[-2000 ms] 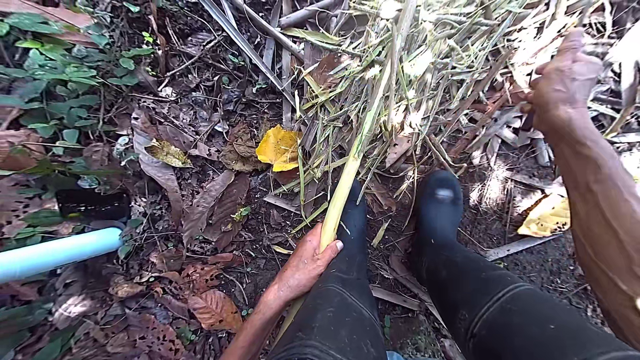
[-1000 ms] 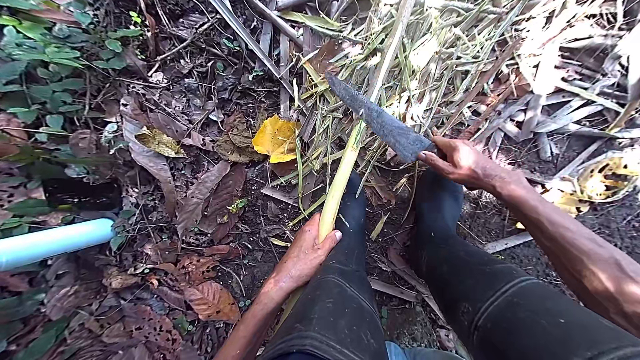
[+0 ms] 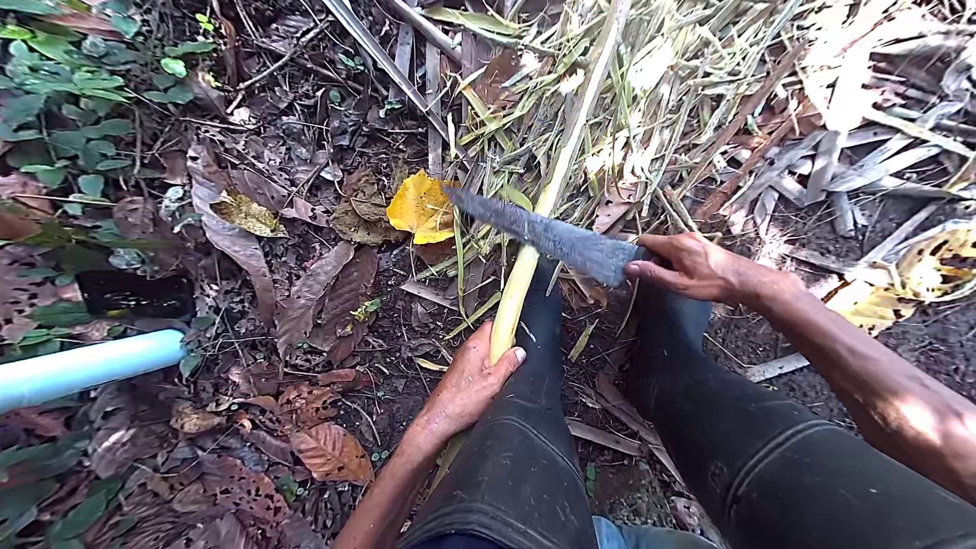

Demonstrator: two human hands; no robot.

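A long pale yellow-green plant stalk (image 3: 521, 293) slants from my left leg up to the top of the view. Near its lower end my left hand (image 3: 474, 374) grips it. My right hand (image 3: 690, 267) is closed round the handle end of a machete (image 3: 553, 238), whose handle is mostly hidden by the fingers. The dark, worn blade lies across the stalk, above my left hand, its tip pointing left toward a yellow leaf (image 3: 422, 207). Whether the edge is in the stalk or only against it I cannot tell.
Rubber boots (image 3: 496, 465) stand either side of the stalk's lower part. Shredded plant strips (image 3: 671, 99) cover the ground ahead. At left are a light blue pipe (image 3: 91, 368), a dark rectangular object (image 3: 136, 294) and green plants (image 3: 69, 114). Brown dry leaves (image 3: 332, 453) lie about.
Two seconds ago my right hand was raised at the upper right; it has come down and left with the machete. Since one second ago, the blade has moved lower along the stalk, nearer my left hand.
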